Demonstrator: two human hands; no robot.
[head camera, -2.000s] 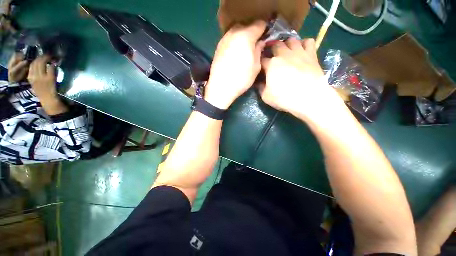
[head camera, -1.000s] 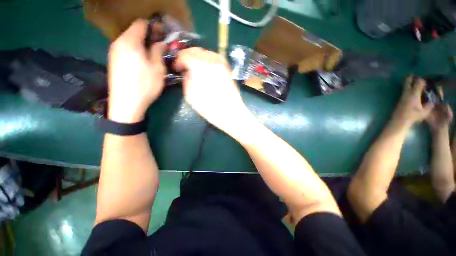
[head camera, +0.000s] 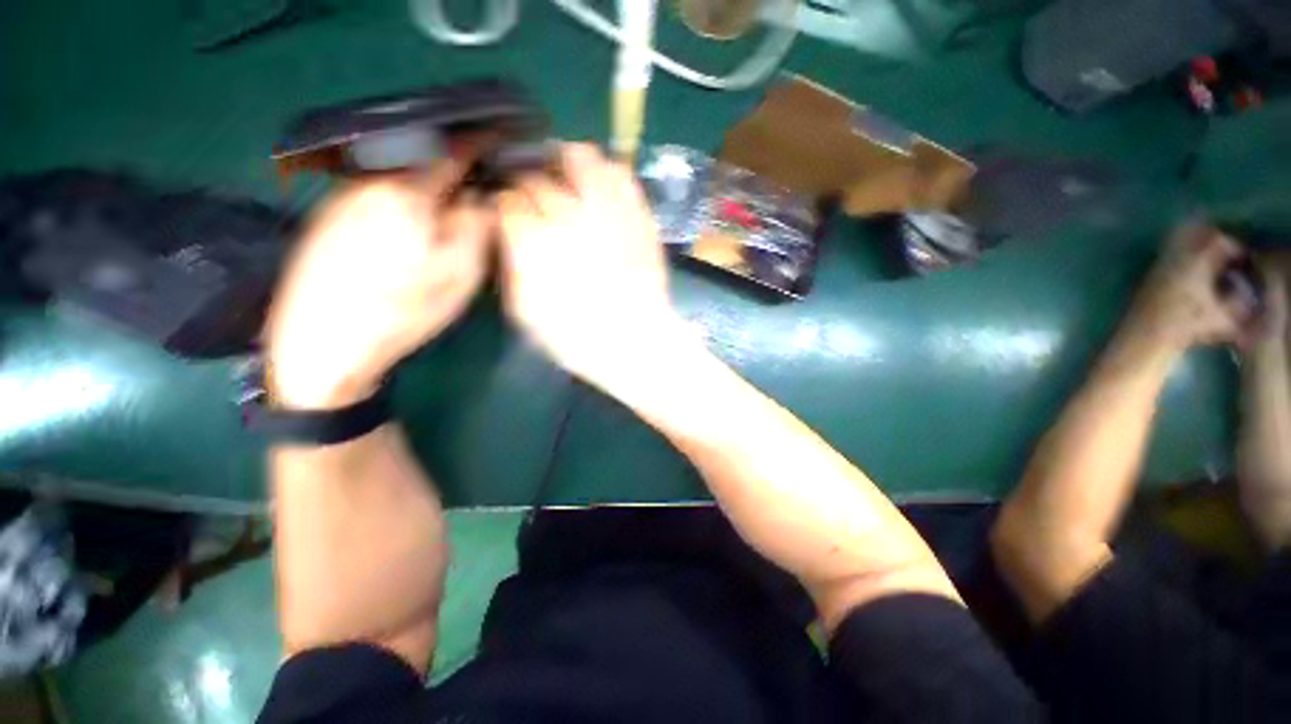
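A black product box (head camera: 425, 125) with a strip of brown inner face is at the upper left of centre, blurred by motion. My left hand (head camera: 375, 276) is at its near side and my right hand (head camera: 581, 255) is at its right end, fingers close together on it. The fingertips are blurred. To the right, an open box with a raised brown lid (head camera: 835, 149) stands on the bench. A shiny bagged pack with a red item (head camera: 736, 215) lies in a box beside my right hand.
Dark boxes (head camera: 128, 269) lie at the left. A pale rod (head camera: 632, 85) and white cable (head camera: 715, 71) are behind my hands. A tapered grey block (head camera: 1097, 54) is back right. Another person's hands (head camera: 1203, 290) hold a small dark item at the right.
The view has swung right. The raised brown lid of the box in my hands has come down, now showing mostly its black outside. The bagged item in it no longer shows.
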